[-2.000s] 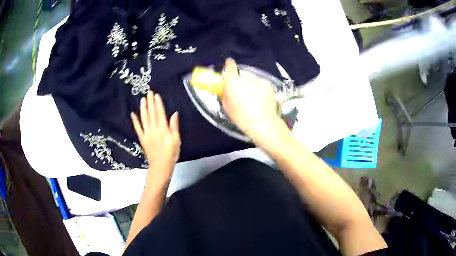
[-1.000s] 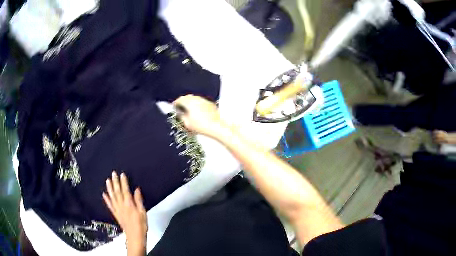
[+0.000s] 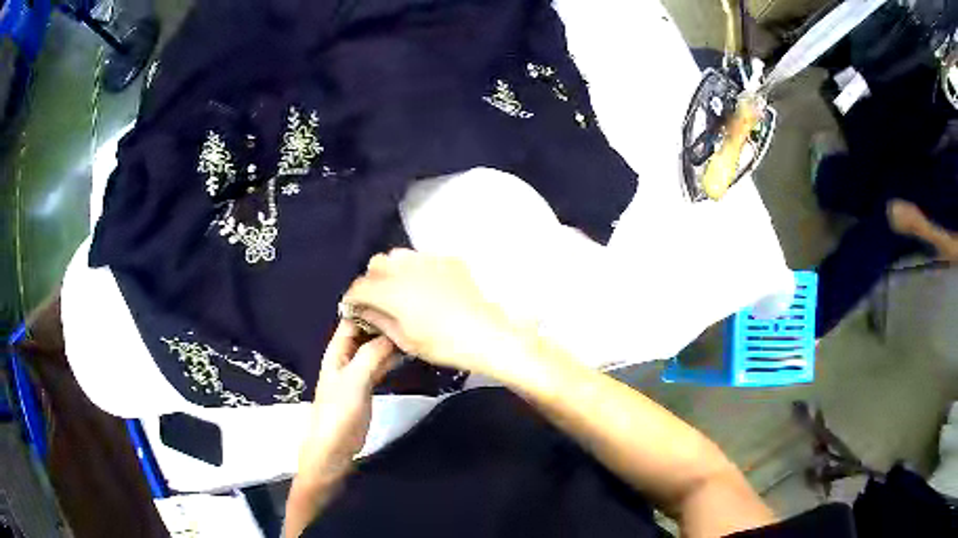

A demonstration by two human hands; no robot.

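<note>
A dark blouse (image 3: 347,116) with pale floral embroidery lies spread on the white padded ironing board (image 3: 630,284). My right hand (image 3: 425,310) is closed on the blouse's lower edge, which is drawn back so that white board shows beside it. My left hand (image 3: 352,363) is just below and touches it, its fingers also on the bunched edge; my right hand partly hides them. The steam iron (image 3: 727,137), with a yellow-tan handle, rests at the board's right edge, out of my hands.
A blue plastic basket (image 3: 775,334) is below the board at right. A whitish hose (image 3: 825,42) runs up from the iron. A black angular patch (image 3: 191,437) is at lower left. Another person's arm (image 3: 919,226) shows at far right.
My right hand has left the embroidered edge and moved down beside my left hand. The blouse's lower right part is pulled back toward the left. Earlier my right hand held the iron, which now stands free.
</note>
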